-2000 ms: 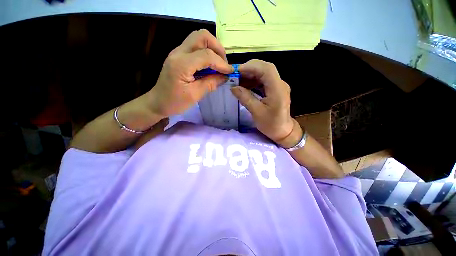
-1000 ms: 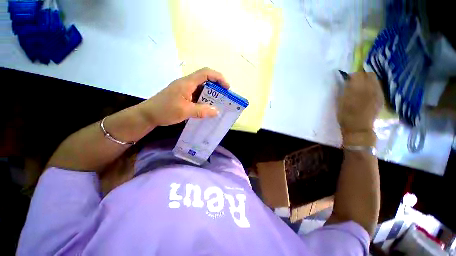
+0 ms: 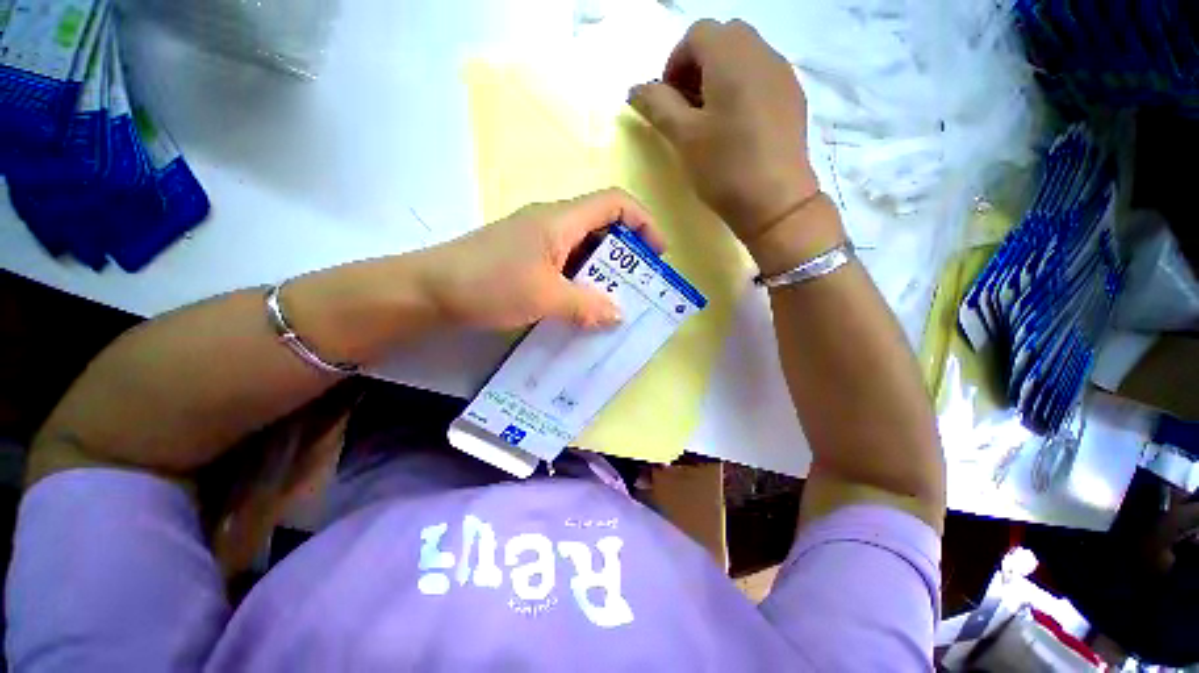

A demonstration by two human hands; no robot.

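Note:
My left hand (image 3: 546, 270) holds a slim white retail box (image 3: 585, 355) with a blue edge and "100" and "2.4A" print. The box is tilted, its blue end up and right, above the yellow paper's near edge and close to my shirt. My thumb lies on its printed face; the other fingers are mostly hidden behind it. My right hand (image 3: 730, 118) is raised over the yellow paper (image 3: 519, 132), up and right of the box and apart from it. Its fingers are curled in; whether they pinch something small cannot be told.
Blue-and-white retail boxes (image 3: 112, 171) lie fanned at the far left. A long overlapping row of boxes (image 3: 1045, 283) is at the right. Crinkled clear plastic (image 3: 907, 118) covers the back right. A brown carton (image 3: 690, 500) sits below the table edge.
My right hand has moved from the right side of the table to over the yellow paper. My left hand still holds the box, now slightly farther right. The view has shifted, showing more table.

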